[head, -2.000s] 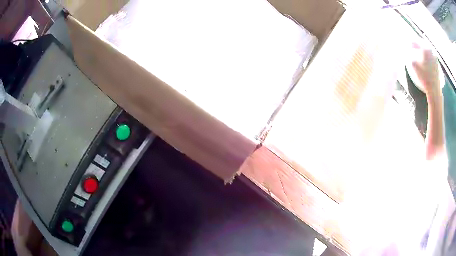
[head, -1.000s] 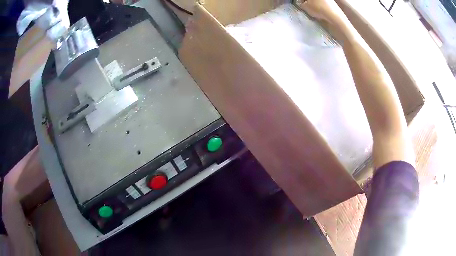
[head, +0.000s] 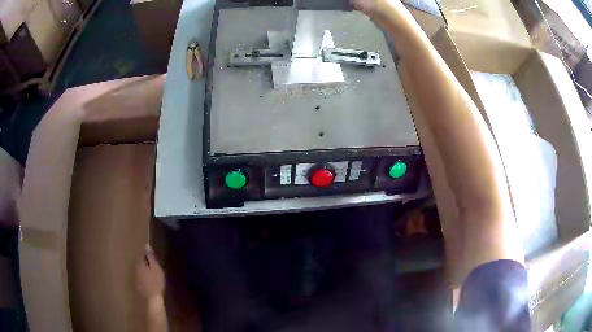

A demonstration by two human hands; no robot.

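The bench machine's grey bed (head: 259,126) lies in front of me. A pale metal fixture (head: 308,72) stands at its far middle, with slotted clamp bars (head: 354,57) on both sides. The front panel has green buttons (head: 235,179) at both ends and a red button (head: 321,176) between. My right arm reaches over the bed's right side; my right hand (head: 369,5) is cut off by the top edge, so its grip is hidden. My left hand (head: 150,275) is low at the left, over the left carton; it is small and blurred, and no held object shows.
The open left carton (head: 43,227) stands left of the machine, with bare brown cardboard inside. The right carton (head: 570,139) holds whitish plastic (head: 532,175). Pliers with yellow-orange handles (head: 193,61) lie left of the bed. More cartons (head: 487,26) stand behind.
The view has swung left and now faces the machine squarely. My right hand has left the right carton and reaches to the machine's far side. My left hand now shows by the left carton.
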